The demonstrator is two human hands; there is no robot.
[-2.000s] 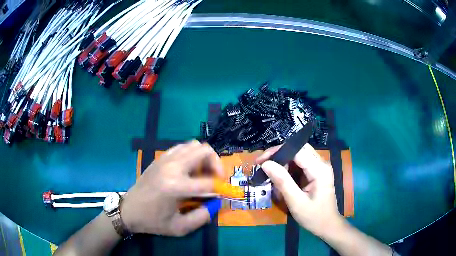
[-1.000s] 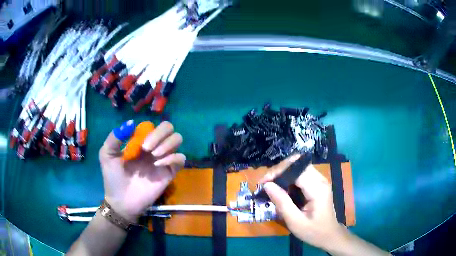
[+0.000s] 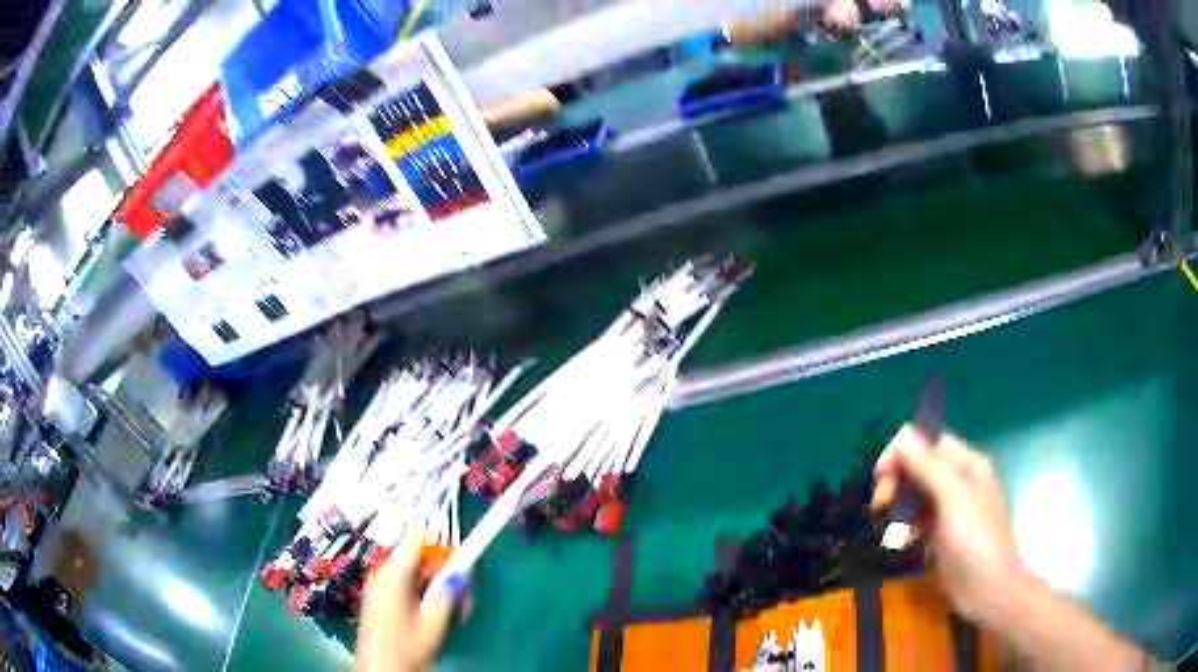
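Observation:
My left hand (image 3: 405,607), with an orange finger cot and a blue one, holds a white cable assembly (image 3: 497,523) over the front of the cable bundles; the hand is blurred and its wrist is cut off by the bottom edge. My right hand (image 3: 956,512) holds a black-handled tool (image 3: 930,410) upright, above the right side of the heap of small black pieces (image 3: 799,538). The silver fixture (image 3: 791,649) on the orange board (image 3: 665,646) is partly cut off by the bottom edge.
Fanned white cable bundles (image 3: 394,453) with red/black connectors lie at left and centre. A metal rail (image 3: 907,328) crosses behind. An instruction sheet (image 3: 335,210) stands behind the bundles. Blue trays (image 3: 731,87) and another person's hand (image 3: 841,16) show at the back.
The view has swung up and left. My left hand has gone from empty over the bench to holding a cable at the bundles. My right hand has lifted the tool away from the fixture.

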